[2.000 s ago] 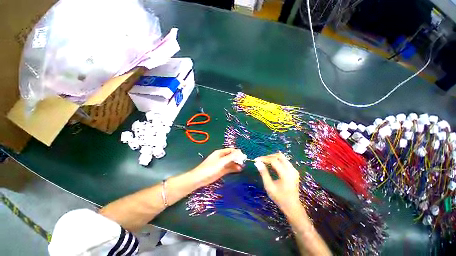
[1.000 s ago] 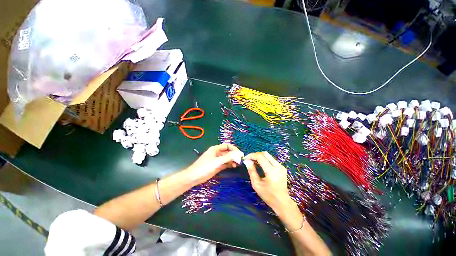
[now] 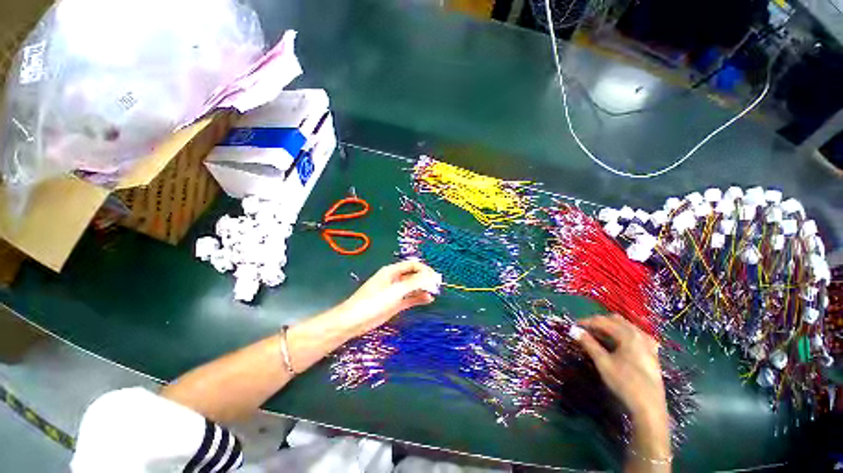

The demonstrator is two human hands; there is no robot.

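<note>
My left hand [image 3: 404, 283] holds a small white connector housing [image 3: 431, 280] between its fingertips, in front of the green wires [image 3: 462, 254]. A yellow wire [image 3: 485, 288] runs from the housing to the right. My right hand [image 3: 617, 351] is over the black wires [image 3: 578, 383], its thumb and index finger near the wire ends; whether it grips a wire cannot be told. The blue wires [image 3: 434, 353] lie below my left hand. The yellow bundle [image 3: 476, 191] is farther back and the red wires [image 3: 605, 263] are to the right.
Loose white housings [image 3: 245, 247] lie beside orange-handled scissors [image 3: 346, 226]. Behind stand a white carton [image 3: 275, 152] and an open cardboard box [image 3: 171, 189] under a clear plastic bag [image 3: 129, 83]. Finished harnesses [image 3: 739, 268] lie heaped at right. A white cable [image 3: 592, 153] loops across the back.
My right hand has left the housing and moved right to the black wires. The yellow wire now shows extending from the housing. My left hand stays near the green wires. The view has shifted slightly.
</note>
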